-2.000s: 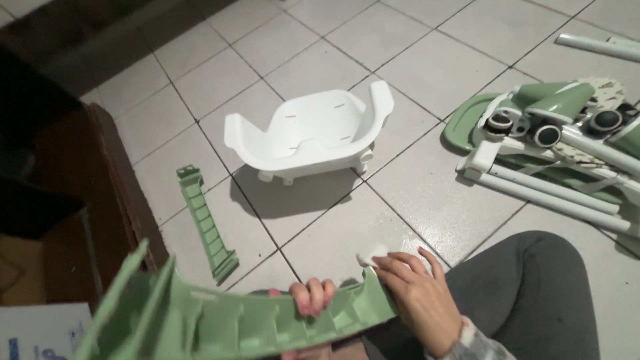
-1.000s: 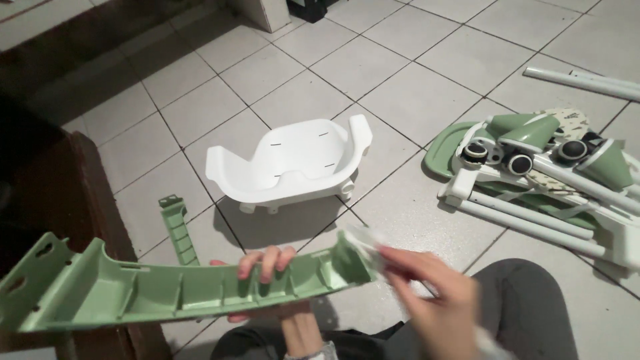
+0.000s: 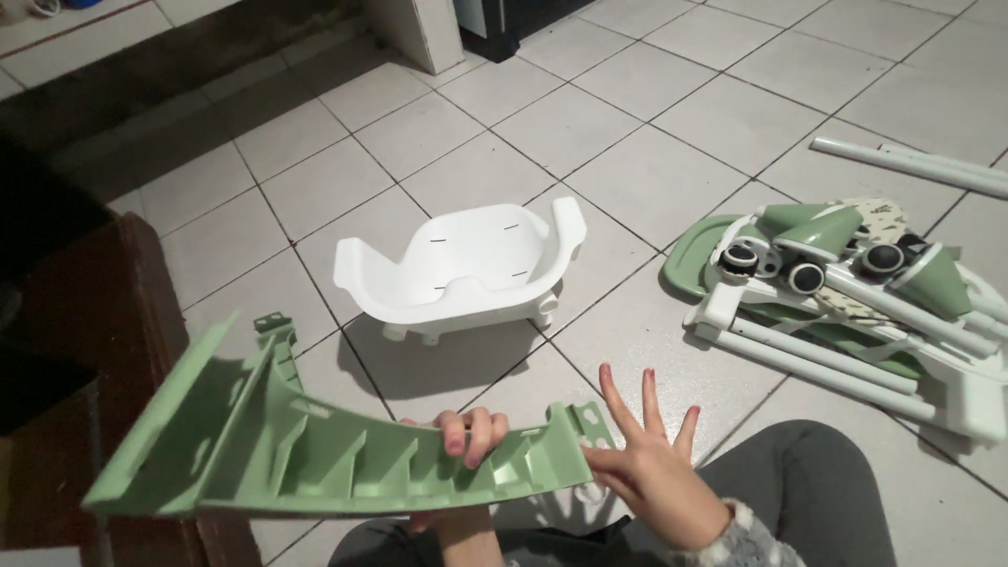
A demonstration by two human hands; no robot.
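My left hand [image 3: 472, 435] grips a curved green plastic part [image 3: 378, 472] from below, its fingers over the upper edge near the middle. Ribs divide the inner side of this part, and its wide end points to the left. At the narrow right end is my right hand [image 3: 654, 465], thumb and index finger at the plastic edge, the other fingers spread upward. Whether it pinches the edge cannot be told. A pale perforated piece [image 3: 591, 490] shows just below those fingers. Beyond my hands a white plastic seat shell [image 3: 472, 260] stands on the tiled floor.
A folded green and white wheeled frame [image 3: 835, 315] lies on the right, with white tubes [image 3: 906, 165] behind it. A narrower green strip [image 3: 277, 340] is partly hidden behind the held part. Brown wooden furniture [image 3: 150, 315] stands at left. My bent knee [image 3: 803, 472] is at lower right.
The green part has tilted, its wide end turning up toward the view. My right hand was closed around something whitish at the narrow end; now three of its fingers are spread.
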